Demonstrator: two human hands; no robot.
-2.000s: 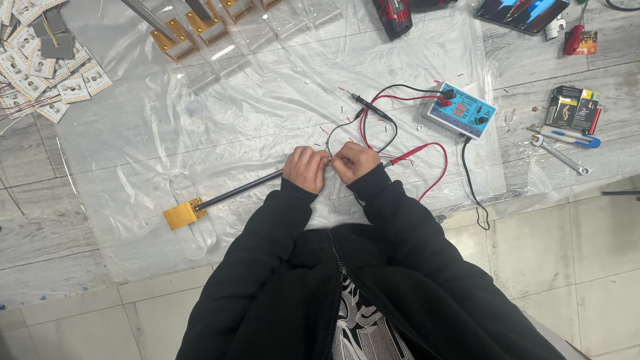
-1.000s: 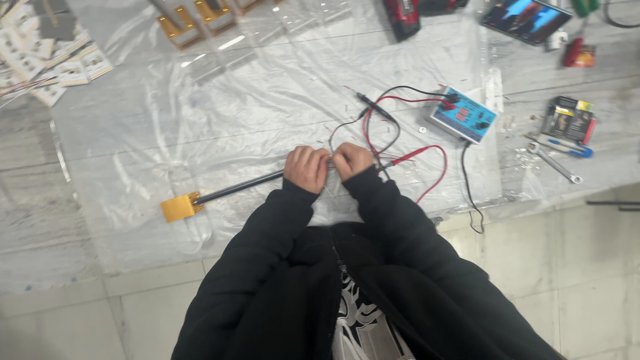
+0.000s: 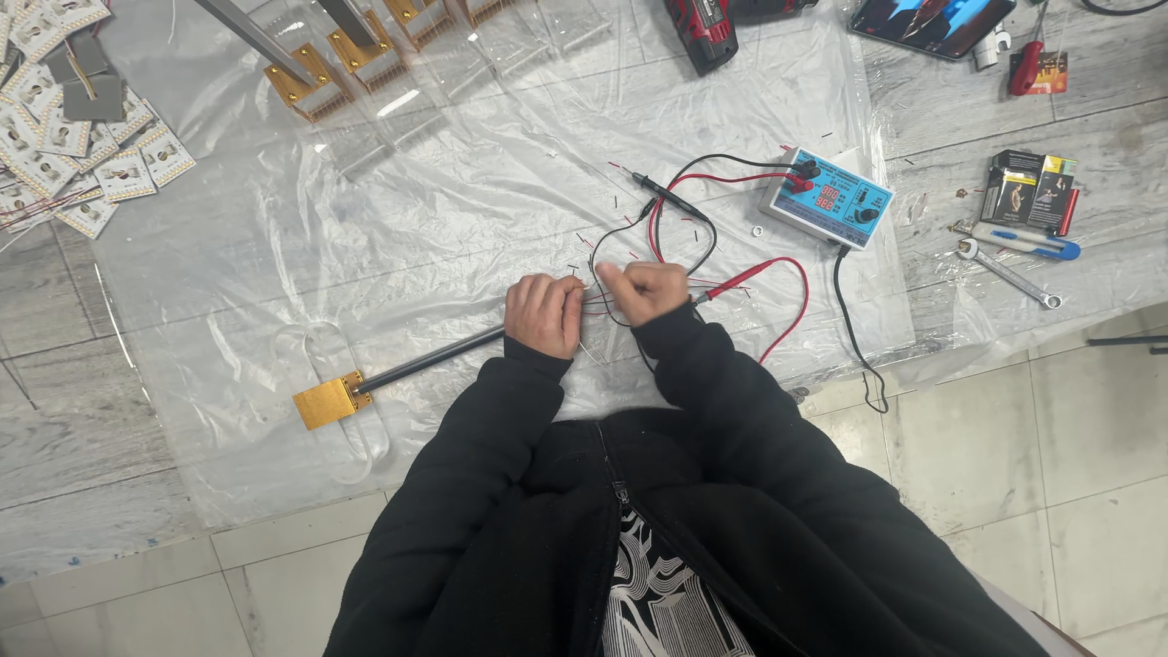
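My left hand is closed at the right end of a dark tube, where thin wires come out. A gold metal block is fixed to the tube's left end. My right hand is curled just to the right, close to the thin wires; what its fingers hold is hidden. A red test probe lies beside the right wrist. The black test probe rests above the hands. Both leads run to a blue-faced tester with a lit red display.
Clear plastic sheeting covers much of the table. Gold-based fixtures stand at the back, near a red and black power tool. Stacked cards lie left. At right are a wrench, a utility knife and a phone.
The right hand's thumb and fingers have shifted slightly, with a small gap now showing between the hands. The tube and tester stay in place.
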